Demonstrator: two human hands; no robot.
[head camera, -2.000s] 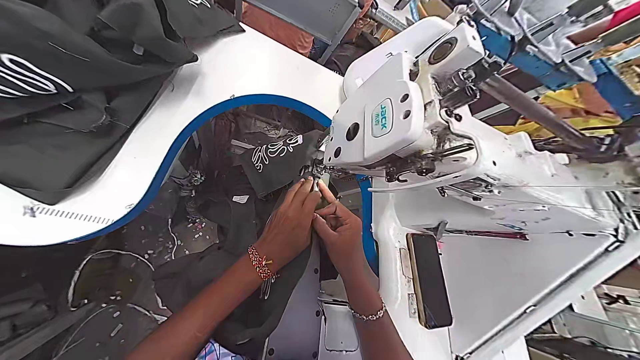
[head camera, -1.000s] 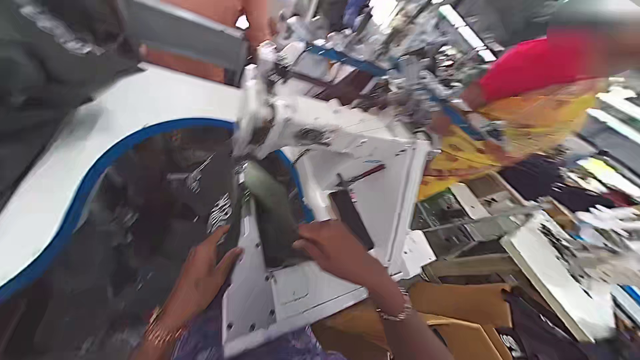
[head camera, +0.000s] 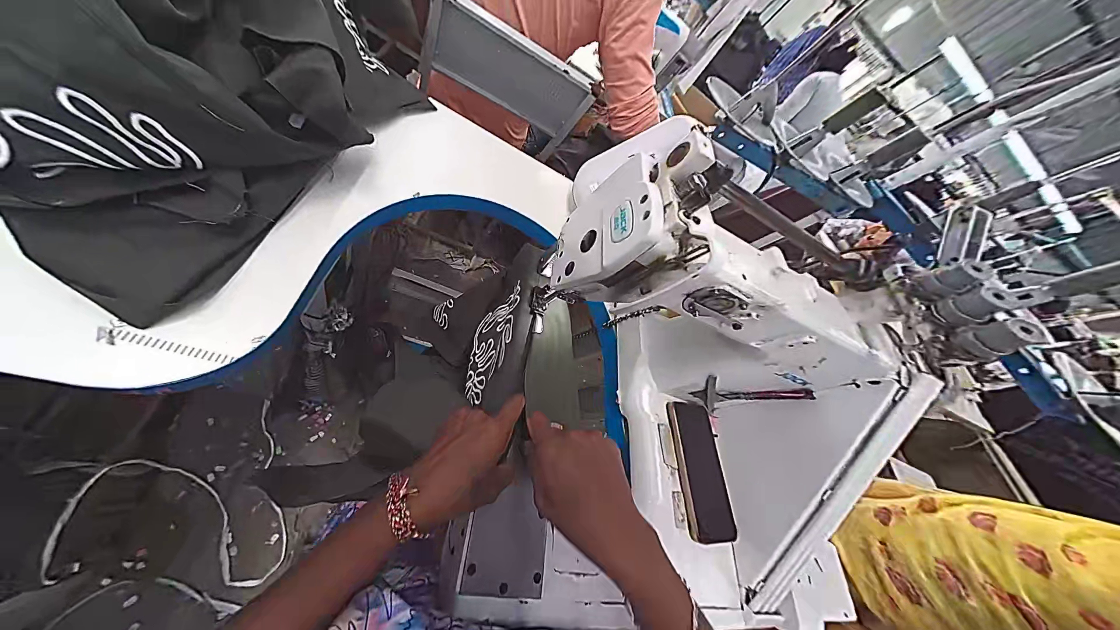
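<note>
A white industrial sewing machine (head camera: 626, 223) of the Jack brand stands at the centre, its presser foot (head camera: 537, 317) down by the edge of dark fabric. My left hand (head camera: 464, 455) pinches the dark garment piece with white looped embroidery (head camera: 492, 346), just below the foot. Beside it, nearly touching, my right hand (head camera: 577, 472) grips the edge of a grey-green fabric strip (head camera: 551, 363), which runs up to the foot. Both hands rest above the machine's narrow arm; the fingertips partly hide the fabric edges.
Dark embroidered garments (head camera: 201, 114) are heaped on the white curved table (head camera: 350, 197) at left. A phone (head camera: 702, 472) and thin red tool (head camera: 766, 395) lie on the machine bed. A person in a salmon top (head camera: 560, 35) is behind; yellow patterned cloth (head camera: 980, 547) is at lower right.
My hands, apart one second ago, are now together at the fabric below the foot. The view has swung strongly. Two seconds ago they were right up at the foot, with no grey-green strip visible.
</note>
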